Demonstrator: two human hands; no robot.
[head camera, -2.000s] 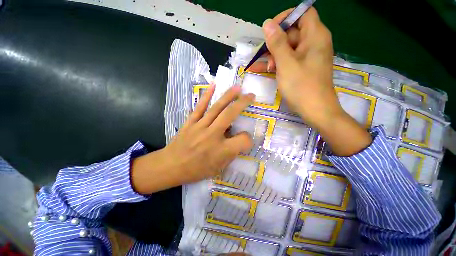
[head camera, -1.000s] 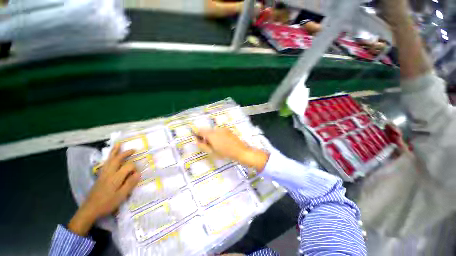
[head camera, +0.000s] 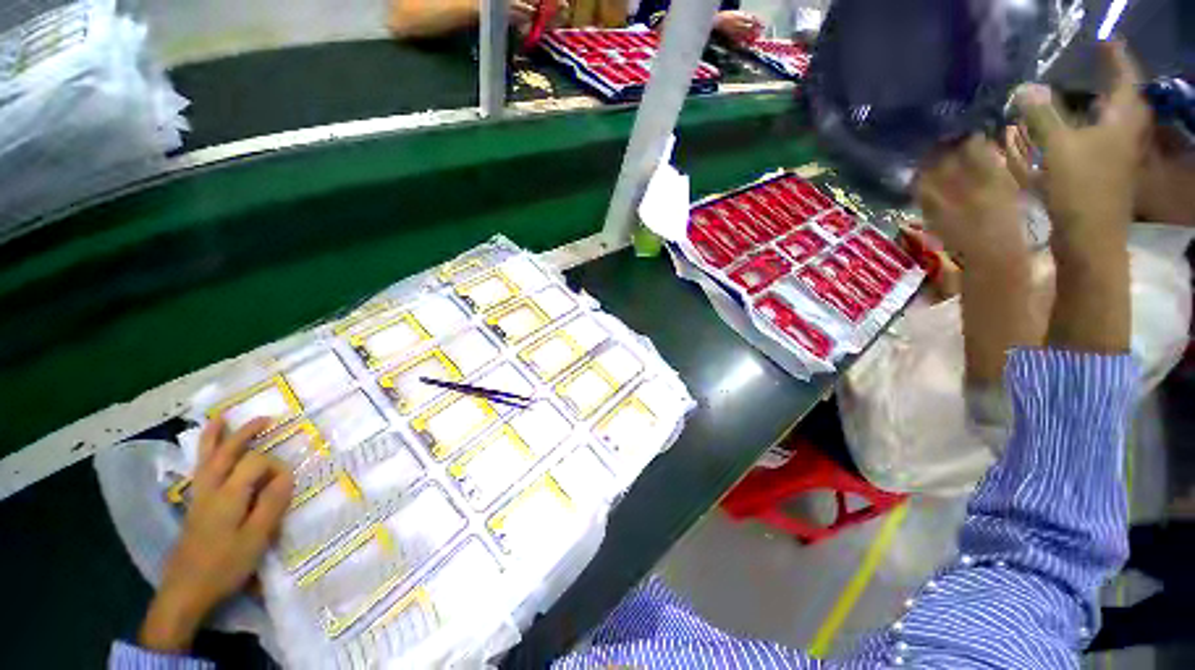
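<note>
A pale tray (head camera: 492, 563) holds rows of silver-edged frames with yellow sections (head camera: 452, 425). My left hand (head camera: 233, 511) rests on its left edge, fingers slightly spread, holding nothing visible. Black tweezers (head camera: 474, 391) lie across the middle of the tray, untouched. A clear sheet with short dark bars (head camera: 380, 458) covers some left frames. My right hand (head camera: 1088, 164) is raised at the upper right, fingers up, beside a blurred dark container (head camera: 904, 85). Whether it touches or grips the container cannot be told.
Another person's hand (head camera: 972, 196) is under the container, near my right hand. A tray of red parts (head camera: 799, 255) lies to the right, past a slanted metal post (head camera: 655, 124). The green channel (head camera: 328, 236) runs behind. A red stool (head camera: 799, 491) stands below. White sheets (head camera: 79, 118) are piled upper left.
My right hand has left the tray and risen to the upper right. The tweezers it held earlier now lie on the tray. The dark container has come into view. The view has swung right.
</note>
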